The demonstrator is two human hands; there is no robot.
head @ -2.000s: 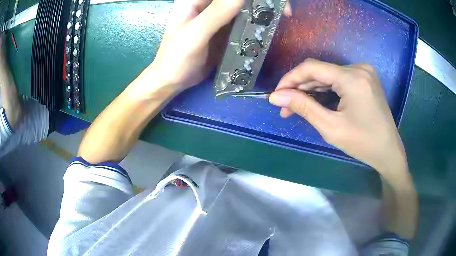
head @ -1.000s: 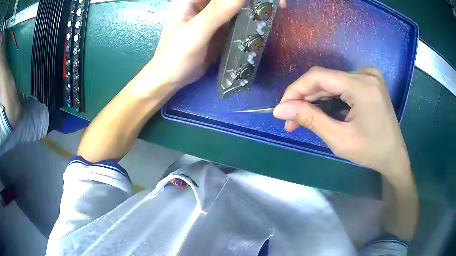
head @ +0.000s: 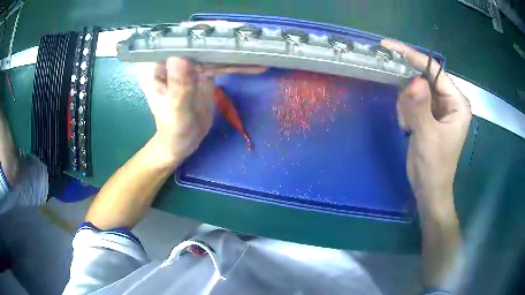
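Note:
The strip module (head: 270, 49) is a long pale grey bar with several round parts in a row, held crosswise above the far part of the blue tray (head: 288, 201). My left hand (head: 178, 112) holds its left part from the near side. My right hand (head: 434, 103) holds its right end. The dark ends of the tweezers (head: 434, 68) show beside my right fingers; the rest is hidden. Loose red-orange grains (head: 299, 103) lie in the tray. A red-orange pointed item (head: 233, 115) lies in the tray, partly hidden by my left hand.
Black strips (head: 49, 109) are packed side by side on the green surface (head: 124, 109) at the left, beside strips with silver round parts (head: 80, 103). A white rail (head: 489, 106) crosses the bench. Another person's sleeve (head: 26, 178) is at the left edge.
The strip module has turned from upright to crosswise. My right hand has moved up from near the tray's lower part and taken its right end. The pointed red-orange item has come into view.

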